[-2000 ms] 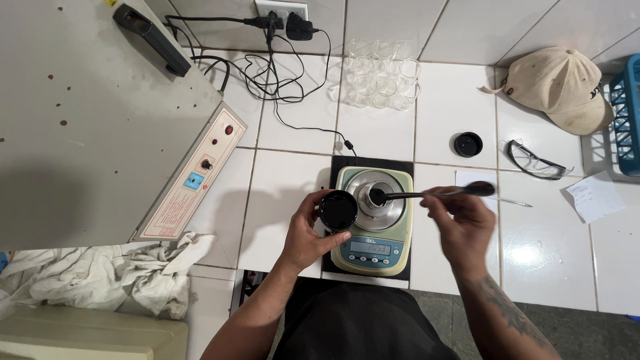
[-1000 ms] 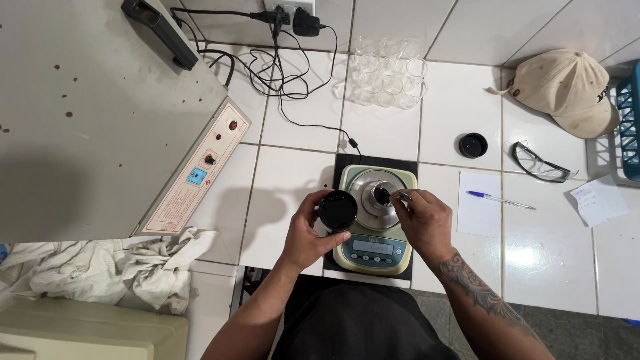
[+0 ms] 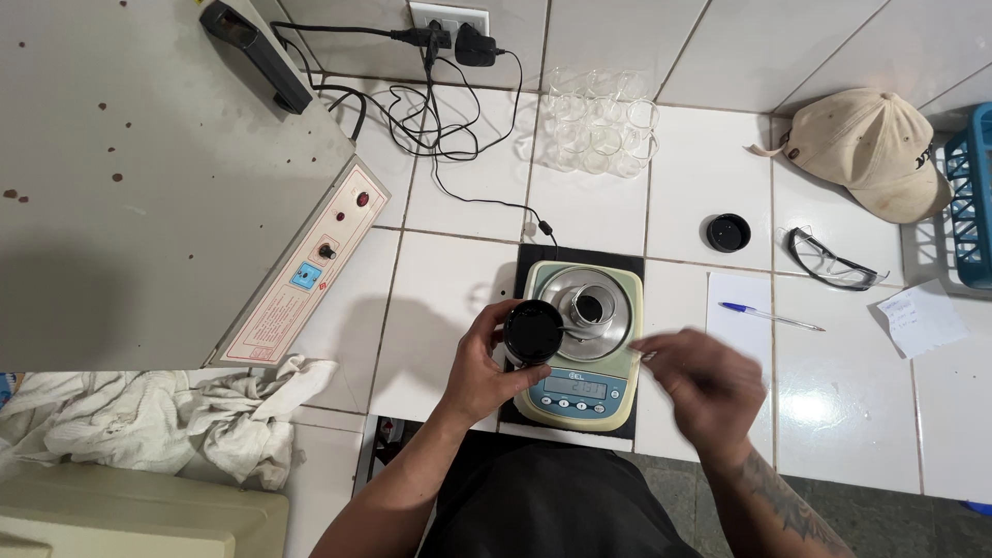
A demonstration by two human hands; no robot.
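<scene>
My left hand (image 3: 484, 368) grips an open black jar (image 3: 534, 329) with dark contents, held at the left edge of the digital scale (image 3: 583, 411). On the scale's round metal pan (image 3: 570, 283) stands a small clear glass beaker (image 3: 609, 311) with black material inside. My right hand (image 3: 701, 380), blurred, is right of the scale with fingers pinched on the handle of a thin metal spatula (image 3: 572, 333); its other end reaches toward the jar's mouth, and its middle is hard to make out. The scale sits on a black mat (image 3: 529, 260).
Glass beakers (image 3: 601, 124) and tangled cables (image 3: 442, 124) lie behind the scale. To the right are a black lid (image 3: 728, 232), paper (image 3: 736, 349), a pen (image 3: 771, 316), safety glasses (image 3: 829, 263), a cap (image 3: 860, 151), a note (image 3: 922, 318) and a blue basket (image 3: 969, 194). Left, a large cabinet (image 3: 155, 170) and white cloths (image 3: 155, 426).
My right hand went from right of the scale to over the pan, then back to the right and lower. A dark-ended spoon or spatula, level over the beaker at first, now points toward the jar.
</scene>
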